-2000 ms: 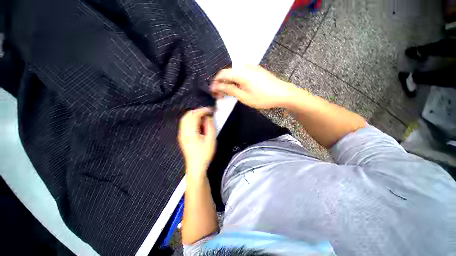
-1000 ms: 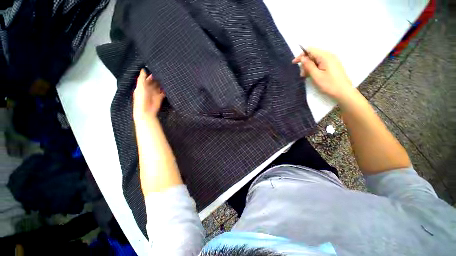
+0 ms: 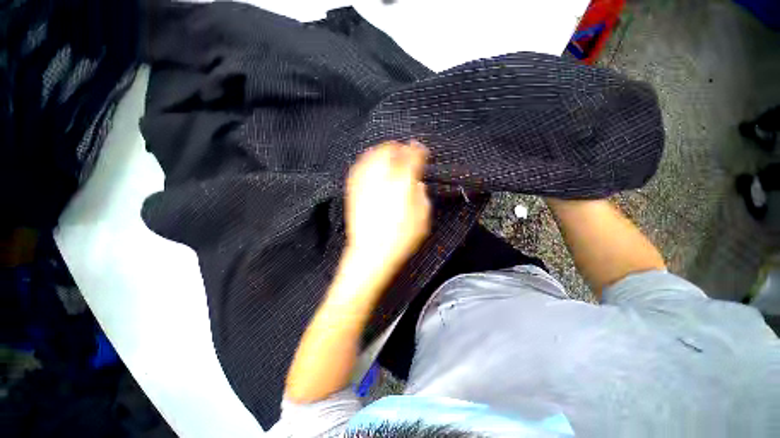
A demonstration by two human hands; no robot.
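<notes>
The dark checked garment [image 3: 274,145] lies bunched and wrinkled over the white table [image 3: 128,282]. Its right part is lifted and spread past the table's near edge, over the floor. My left hand [image 3: 389,201] is a slightly blurred fist on the garment near the table's front edge, its fingers closed on the cloth. My right forearm comes in from the right and goes under the raised cloth, which hides my right hand. No snips show. A small pale thread lies near the garment's edge, just right of my left hand.
Dark cloth [image 3: 60,85] is heaped at the far left. A red crate [image 3: 599,30] stands beyond the table at the top right. The speckled floor [image 3: 701,111] shows on the right, with another person's dark shoes at the right edge.
My left hand has moved right, across the garment. The garment's right part has been raised and swung right, over my right hand. The thin dark tool that showed in my right hand is now hidden.
</notes>
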